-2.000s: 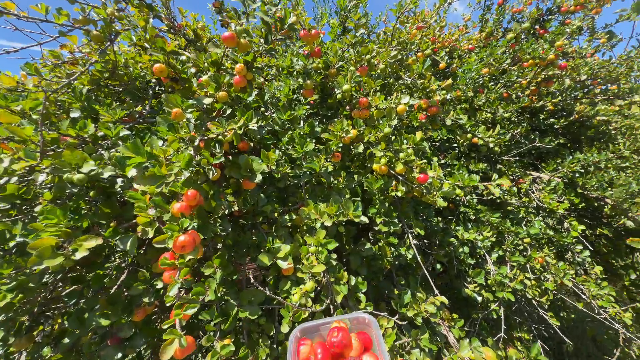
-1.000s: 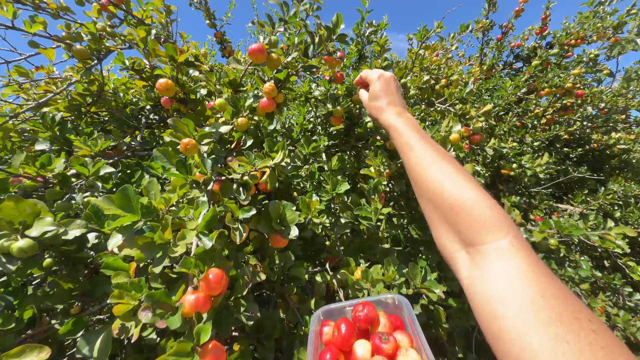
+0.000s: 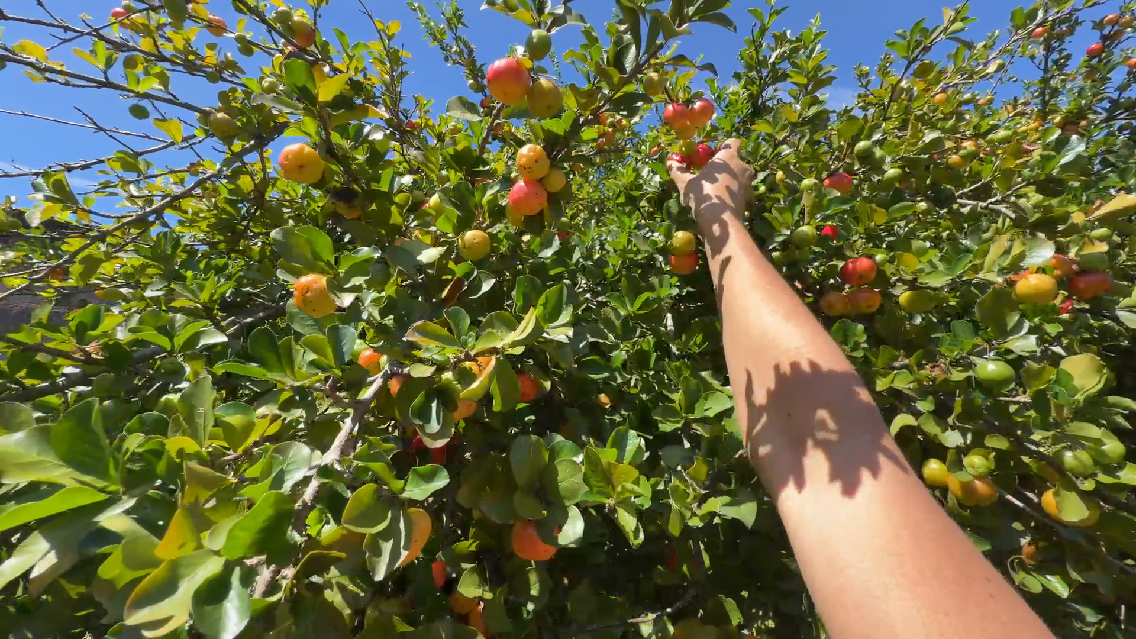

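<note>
My right hand (image 3: 717,177) reaches up into a leafy fruit bush, at the end of my outstretched arm. Its fingers are at a pair of red acerola-like fruits (image 3: 691,157); leaves and the back of the hand keep me from telling whether they close on them. Just above hang lighter orange-red fruits (image 3: 689,115). Below the wrist, to its left, are a red fruit (image 3: 683,263) and a yellow-green one. My left hand is out of view.
Dense branches with green leaves fill the view. A bare woody branch (image 3: 342,435) rises at lower left, and thin twigs (image 3: 106,84) spread at upper left. More fruit clusters hang at centre (image 3: 527,197) and right (image 3: 859,272).
My right arm, absent two seconds ago, is stretched into the bush. The clear plastic tub of red fruits, seen at the bottom earlier, is out of view. The view has moved closer to the bush.
</note>
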